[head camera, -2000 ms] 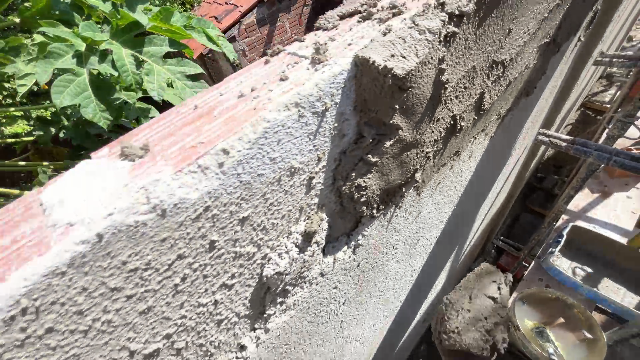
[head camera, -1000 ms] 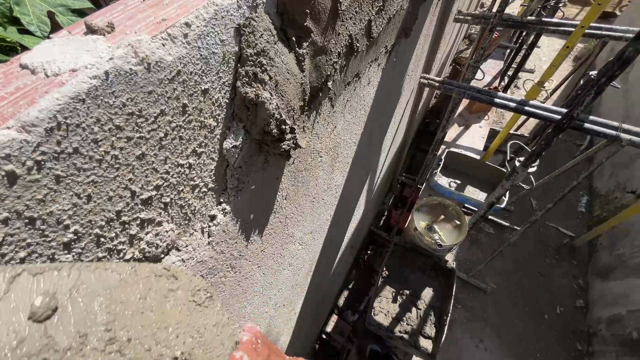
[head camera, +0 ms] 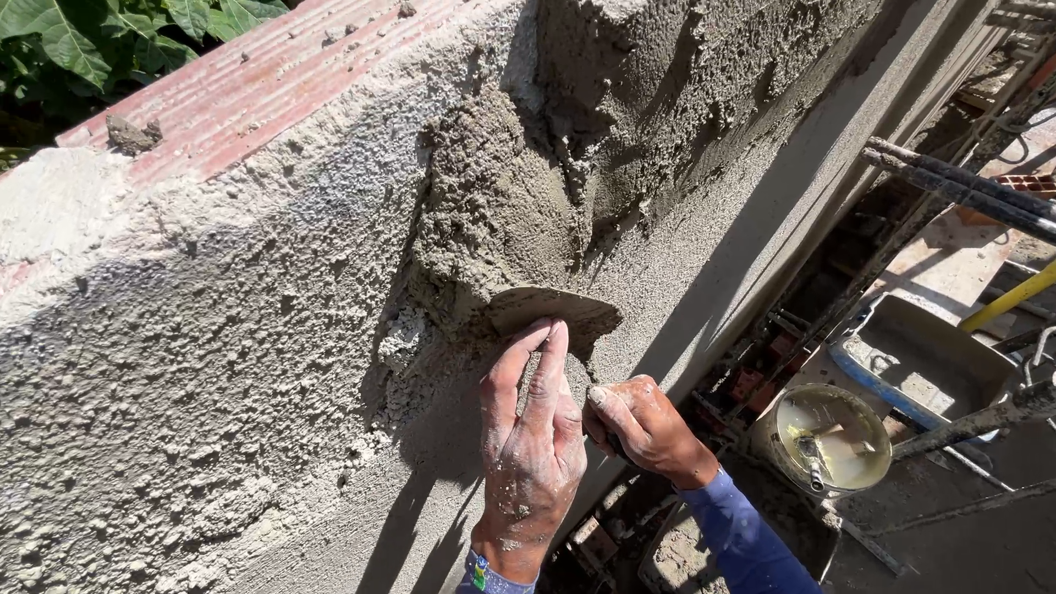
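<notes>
My right hand (head camera: 648, 425) is closed round the handle of a mason's trowel, whose blade (head camera: 561, 313) lies flat against wet mortar (head camera: 503, 194) on the wall face. The fingertips of my left hand (head camera: 532, 445) rest on the lower edge of the blade, its fingers extended and nearly together. Most of the handle is hidden in my right hand. To the left of the fresh mortar the wall's rough render (head camera: 206, 371) is bare and dry, and a thicker wet layer (head camera: 660, 99) continues up and to the right.
Ridged red clay brick (head camera: 247, 91) forms the wall top, with crumbs of mortar and leaves beyond. Below right stand a bucket of cloudy water (head camera: 833, 437) holding a brush, a blue-rimmed tub (head camera: 874, 388) and a container of mortar (head camera: 681, 549). Scaffold poles (head camera: 965, 186) cross at the right.
Both hands and the trowel have come into view at the wall. A lump of mortar now covers a spot left of the thicker layer, bare two seconds ago. The view has shifted.
</notes>
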